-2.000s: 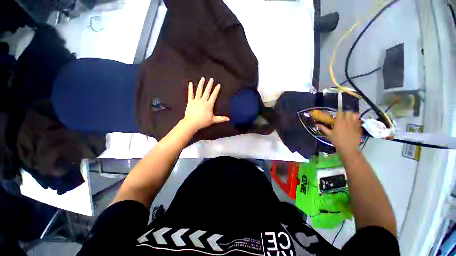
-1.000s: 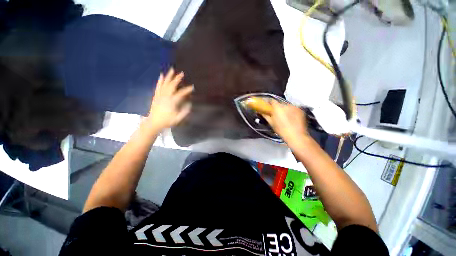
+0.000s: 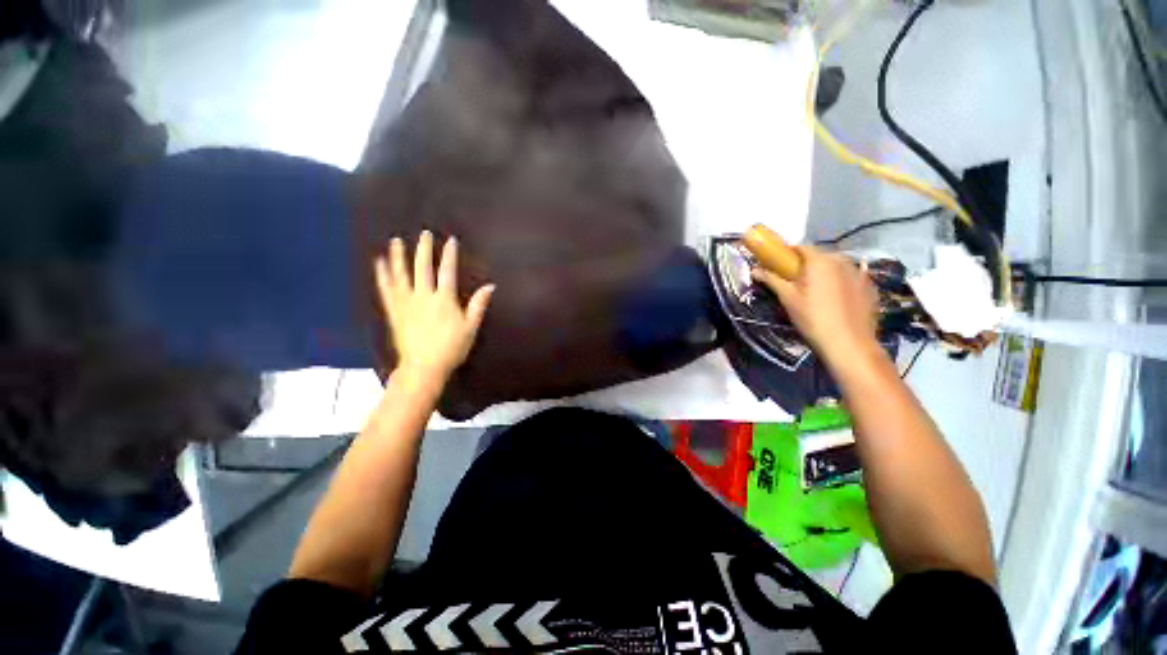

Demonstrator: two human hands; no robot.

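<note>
A brown garment (image 3: 550, 205) is drawn over the blue padded board (image 3: 243, 256). The board's wide end shows at left and its small rounded end shows at the garment's right edge. My left hand (image 3: 428, 307) lies flat with fingers spread on the garment's left part, holding nothing. My right hand (image 3: 819, 301) grips the yellow-orange handle of the steam iron (image 3: 755, 301). The iron is right of the garment, over the dark rest pad (image 3: 774, 384), its pointed plate tilted. Whether it touches the pad is unclear.
A dark garment pile (image 3: 103, 410) lies at left. A white table cover (image 3: 742, 154) shows behind and in front. A yellow hose (image 3: 883, 166) and black cables hang at right. A green bag (image 3: 806, 518) and a red stool or crate (image 3: 717, 461) are below the right table end.
The iron went from the rest pad onto the garment's right part, then back right to the pad area. My left hand moved left from the garment's middle and now lies flat near its left edge.
</note>
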